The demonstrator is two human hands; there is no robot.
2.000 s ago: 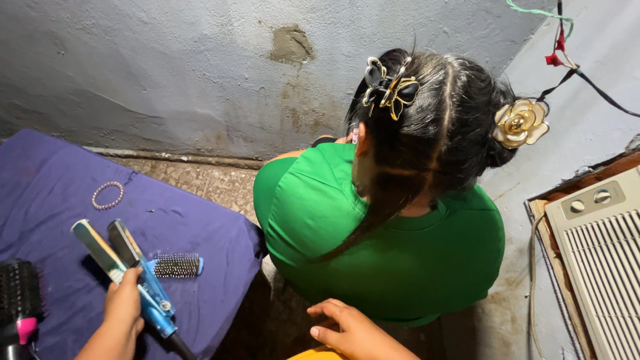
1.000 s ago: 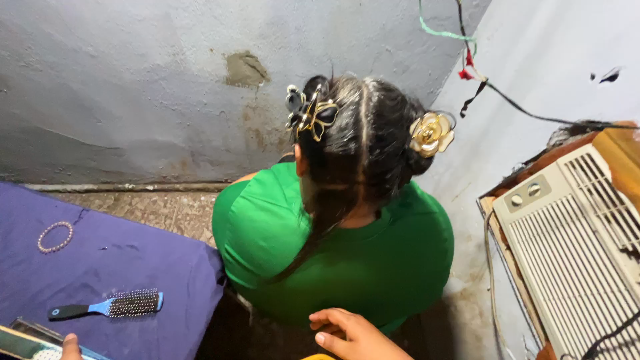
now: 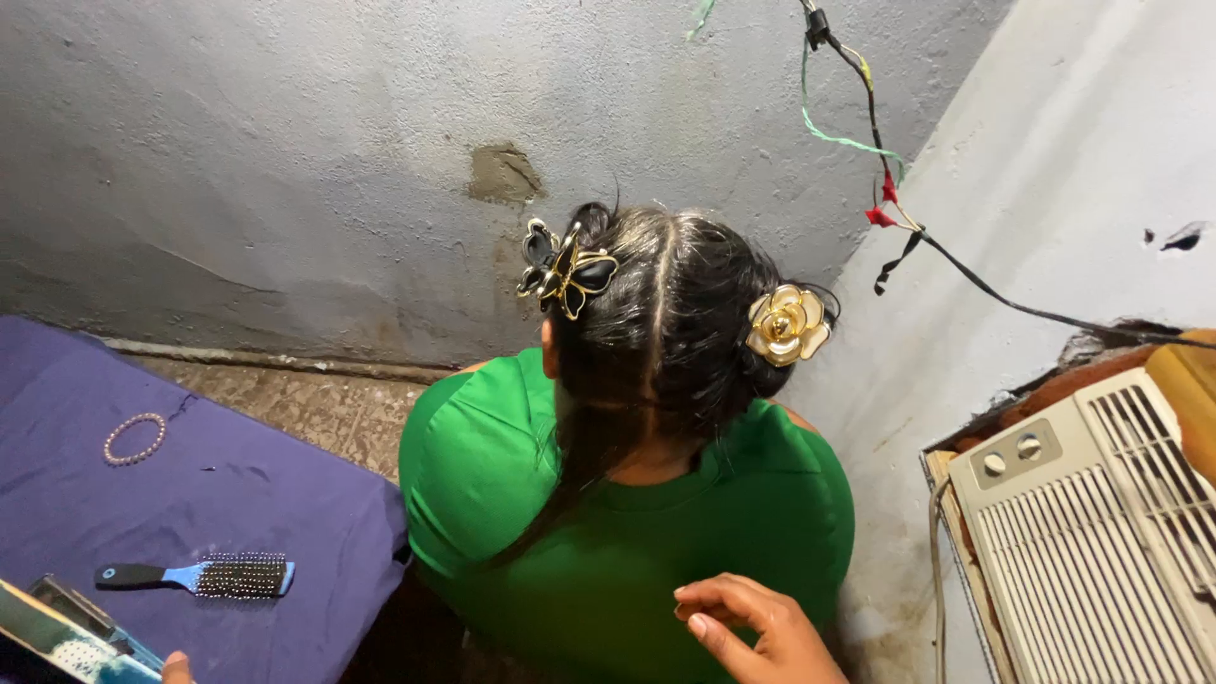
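Observation:
A person in a green shirt (image 3: pixel 617 560) sits with their back to me, dark hair (image 3: pixel 708 351) parted down the middle. A black and gold butterfly claw clip (image 3: pixel 567 271) holds the left section, a gold flower clip (image 3: pixel 788 325) the right; a loose lock hangs down the back. Behind the shirt, my right hand (image 3: pixel 755 632) is empty, fingers curled and apart. Only a fingertip of my left hand (image 3: pixel 176 668) shows at the lower left edge, beside the blue hair straightener (image 3: pixel 81 636); its grip is out of frame. A blue and black hairbrush (image 3: pixel 204 576) lies on the purple cloth.
The purple cloth (image 3: pixel 285 494) covers a surface at left, with a beaded bracelet (image 3: pixel 135 439) on it. An air conditioner (image 3: pixel 1092 513) sits in the wall at right. Spliced electric wires (image 3: pixel 879 142) hang at upper right. A rough grey wall (image 3: pixel 285 171) stands beyond the person.
My left hand has moved with the straightener from beside the hairbrush to the lower left edge, mostly out of view. The hairbrush's black handle now shows. My right hand remains near the person's back.

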